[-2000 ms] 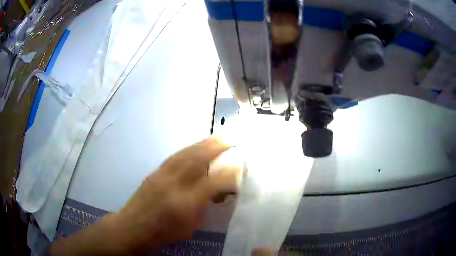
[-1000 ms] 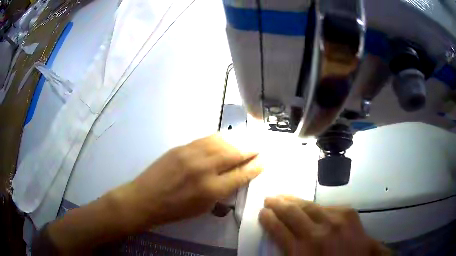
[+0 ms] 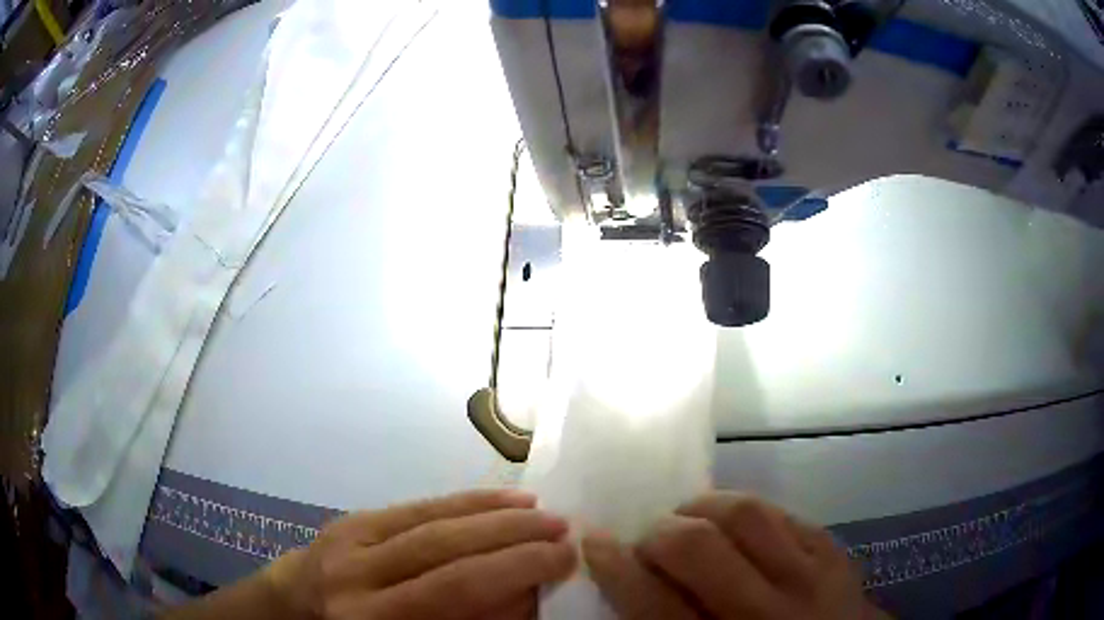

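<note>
A white fabric strip (image 3: 632, 442) runs from under the sewing machine head (image 3: 726, 109) down to the table's front edge. Its upper part is lost in the bright light at the needle area. My left hand (image 3: 454, 560) holds the strip's left edge near the bottom of the picture. My right hand (image 3: 739, 560) holds it just to the right, fingers bent on the cloth. The fingertips of both hands nearly meet. The dark ribbed knob (image 3: 736, 285) hangs right of the strip.
Sewn white strips (image 3: 157, 351) lie at the left. A thin curled scrap (image 3: 133, 206) lies by the blue tape (image 3: 119, 194). A brown-olive tab (image 3: 494, 424) sits at the bed plate's near left corner. A grey ruler (image 3: 230, 521) follows the front edge.
My left hand has moved back from near the needle toward the front edge, uncovering the tab. My right hand has come into view and closed on the strip. The camera view has shifted.
</note>
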